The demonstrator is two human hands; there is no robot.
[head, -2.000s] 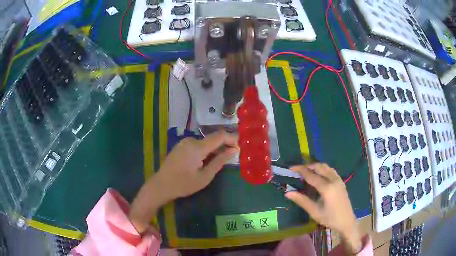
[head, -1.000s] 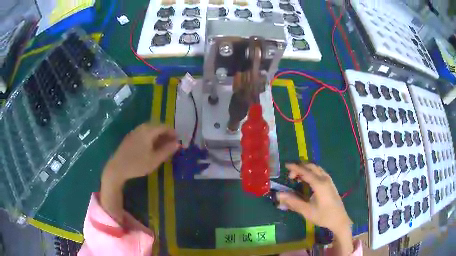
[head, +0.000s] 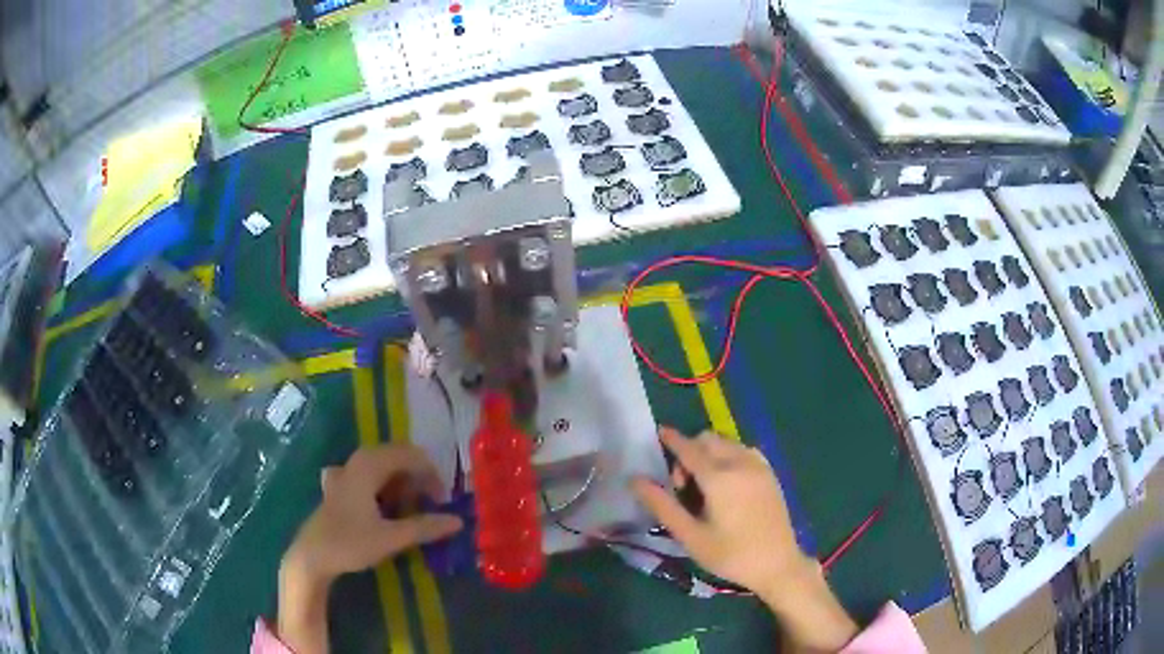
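Note:
The silver test fixture (head: pixel 479 236) stands on a metal plate (head: pixel 613 371). Its red ribbed clamp handle (head: pixel 507 498) hangs forward, towards me. My left hand (head: pixel 370 517) is left of the handle, fingertips at the blue-purple clip (head: pixel 447 543); whether it grips anything is hidden. My right hand (head: pixel 734 517) is at the plate's right edge, thumb and forefinger apart, nothing visibly held. Slim test clips (head: pixel 664 562) with a lead lie just below its thumb. A thin curved wire (head: pixel 581 492) shows on the plate right of the handle.
A foam tray (head: pixel 715 192) with dark parts and tan empty cutouts lies behind the fixture. Another filled foam tray (head: pixel 843 262) is at right. A clear blister tray (head: pixel 243 473) is at left. A red cable (head: pixel 734 345) loops right of the fixture. Papers (head: pixel 141 192) lie back left.
The camera view has tilted up and shifted, showing more of the rear tray. My left hand has come in to the blue-purple clip. My right hand has moved to the plate's edge.

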